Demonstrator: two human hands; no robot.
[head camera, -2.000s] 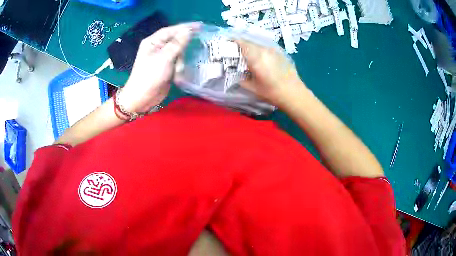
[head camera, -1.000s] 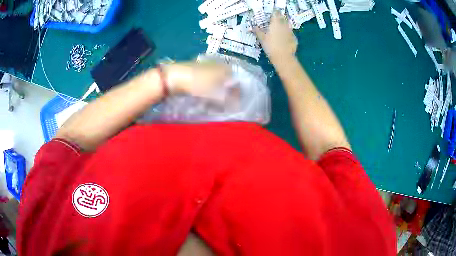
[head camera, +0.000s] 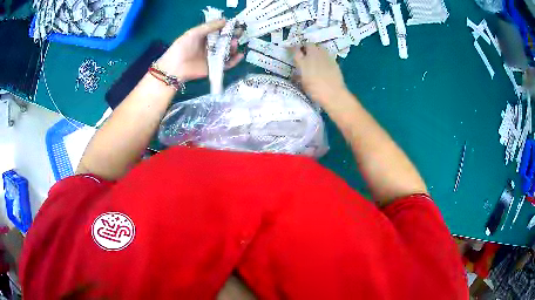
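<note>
My left hand (head camera: 196, 51) holds a small bunch of white-grey perforated strips (head camera: 217, 57), left of the loose pile. My right hand (head camera: 317, 71) is at the lower edge of the loose pile of strips (head camera: 328, 23), its fingertips on a strip; whether it grips one is hard to tell. A clear plastic bag (head camera: 258, 114) bulging with strips lies on the green bench (head camera: 399, 129) just in front of my body, below both hands. Neither hand touches it visibly, though my right wrist is close to its upper right edge.
A blue tray (head camera: 126, 32) heaped with strips is upper left, with small metal parts (head camera: 90, 75) and a black phone (head camera: 136, 73) below. Stacked strips (head camera: 427, 10) lie upper right. Narrow white strips (head camera: 513, 132), a thin rod (head camera: 461, 167) and a black-handled tool (head camera: 500, 211) lie right.
The bag, earlier held up between my hands, now lies on the bench. My left hand has moved from over the bag up and left and now holds strips. My right hand has moved slightly down at the pile.
</note>
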